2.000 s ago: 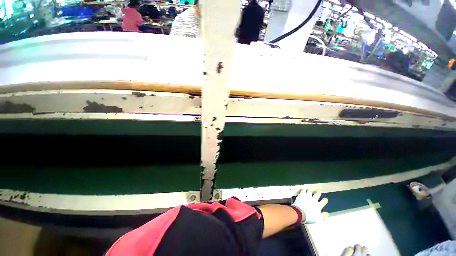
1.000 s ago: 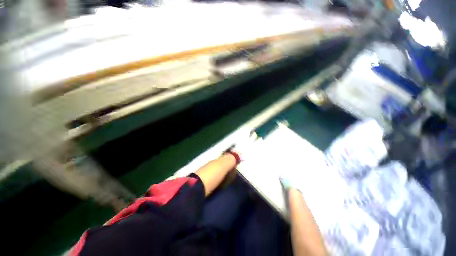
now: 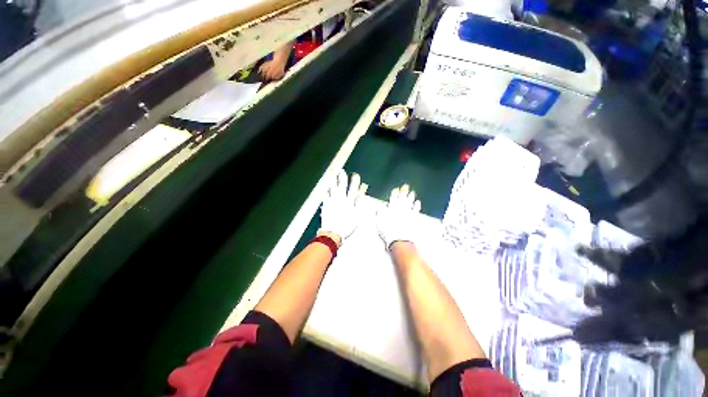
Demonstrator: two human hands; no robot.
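Note:
The white work board (image 3: 361,298) lies in front of me on the green bench. My left hand (image 3: 339,208), in a white glove with a dark red band at the wrist, lies flat near the board's far left corner, fingers spread. My right hand (image 3: 399,219), also in a white glove, lies flat on the far part of the board, a little right of my left hand. Nothing shows in either hand. What lies under the palms is hidden.
Stacked white printed pieces (image 3: 543,271) stand right of the board. A white case with a blue top (image 3: 497,77) and a tape roll (image 3: 394,117) are beyond it. The dark green conveyor (image 3: 225,182) runs along the left. Another person's hand (image 3: 273,70) shows beyond it. A blurred dark shape (image 3: 652,287) is at right.
The view has swung right and down. Both hands now lie side by side at the board's far end; my right hand was nearer to me before. The stacks and case show clearly.

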